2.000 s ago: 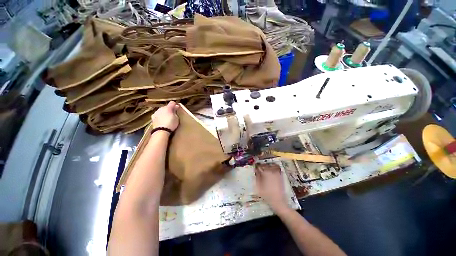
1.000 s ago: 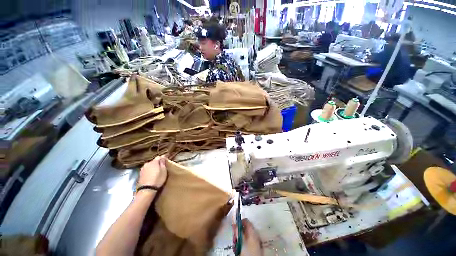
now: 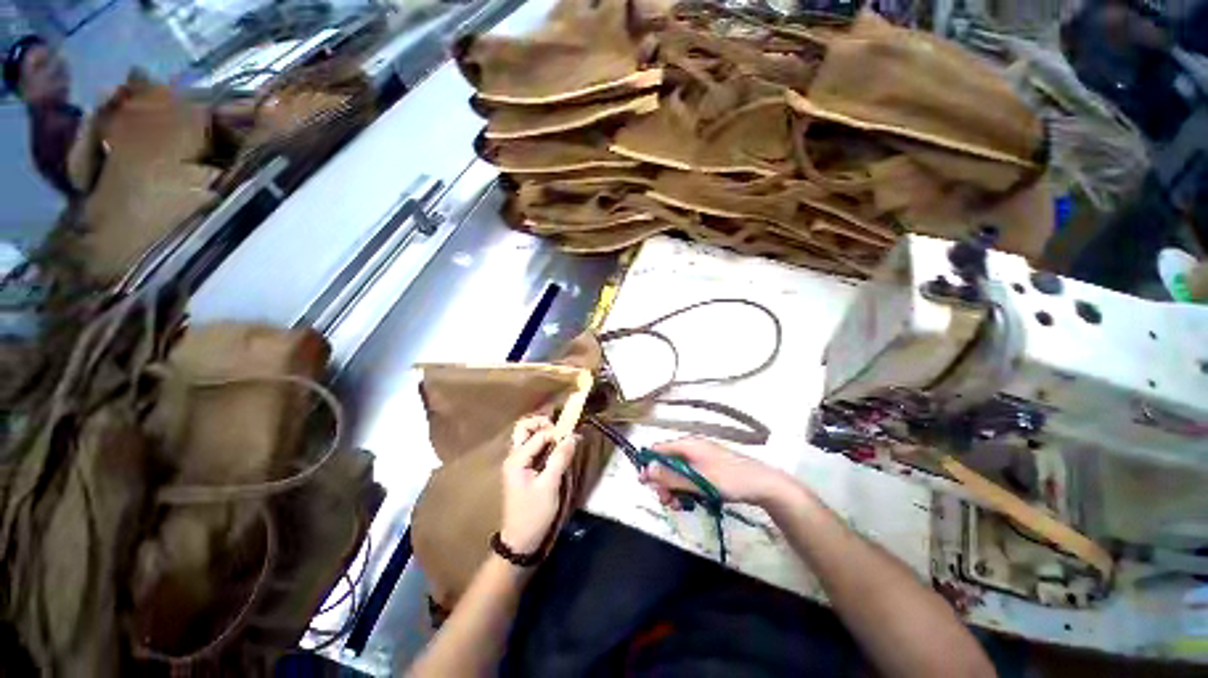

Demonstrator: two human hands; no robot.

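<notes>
My left hand (image 3: 534, 484) holds a brown bag body (image 3: 484, 421) by its edge, near the end of the pale binding tape (image 3: 574, 404). The bag hangs over the table's front edge, left of the machine. My right hand (image 3: 702, 474) holds snips with dark green handles (image 3: 689, 484); their blades point left at the bag's corner beside the tape. Whether the blades touch the tape cannot be told. Brown straps (image 3: 775, 347) loop from the bag onto the white table.
The white sewing machine (image 3: 1060, 344) stands at right, with a tan strip (image 3: 1033, 510) on its bed. A brown bag stack (image 3: 742, 146) lies behind. A second brown pile (image 3: 239, 490) is at left over a metal surface (image 3: 437, 318). A person (image 3: 47, 99) is at far left.
The view has swung left and down. The bag has moved away from the needle area, and its straps now show on the table. My right hand has brought the snips to the bag's corner.
</notes>
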